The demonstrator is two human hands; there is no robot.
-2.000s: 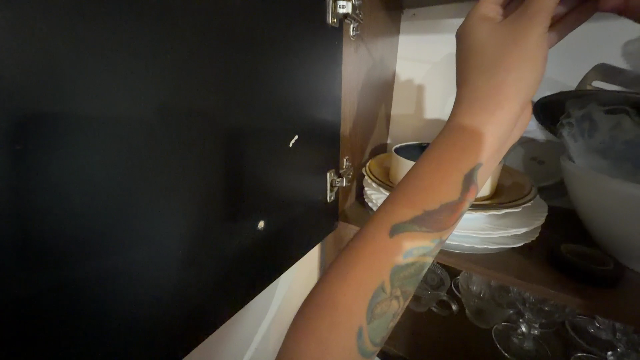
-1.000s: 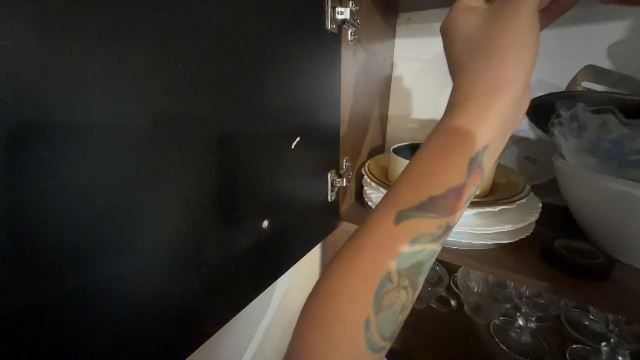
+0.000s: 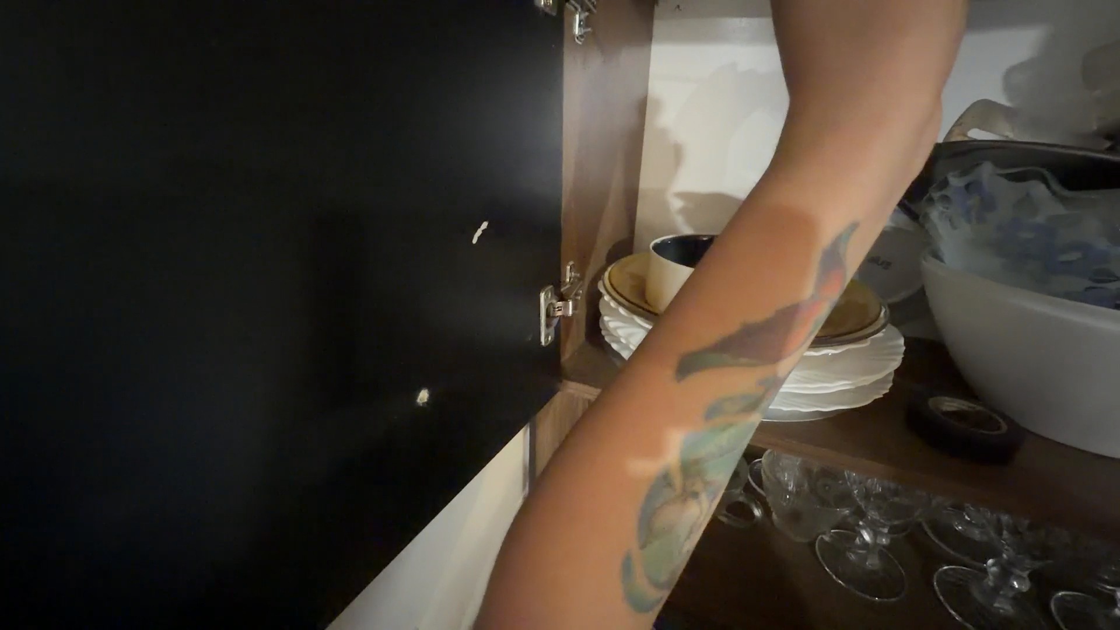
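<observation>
My left hand (image 3: 871, 66) is raised inside the cupboard, cut off by the top edge, with its fingers out of the frame. Whatever it may hold or touch is hidden. Its tattooed forearm crosses in front of a stack of white scalloped plates (image 3: 840, 385). On top of these lie amber-brown plates (image 3: 632, 282) and a white cup or bowl with a dark inside (image 3: 667, 278), partly covered by the arm. My right hand is out of view.
A black cupboard door (image 3: 262, 262) stands open at left on metal hinges (image 3: 560, 306). At right are a large white bowl (image 3: 1032, 359), a ruffled glass dish (image 3: 1041, 227) and a black tape roll (image 3: 962, 429). Stemmed glasses (image 3: 862, 560) stand below.
My left hand is farther out of the top of the view than before. Part of my right hand showed at the top right earlier and is now out of the frame.
</observation>
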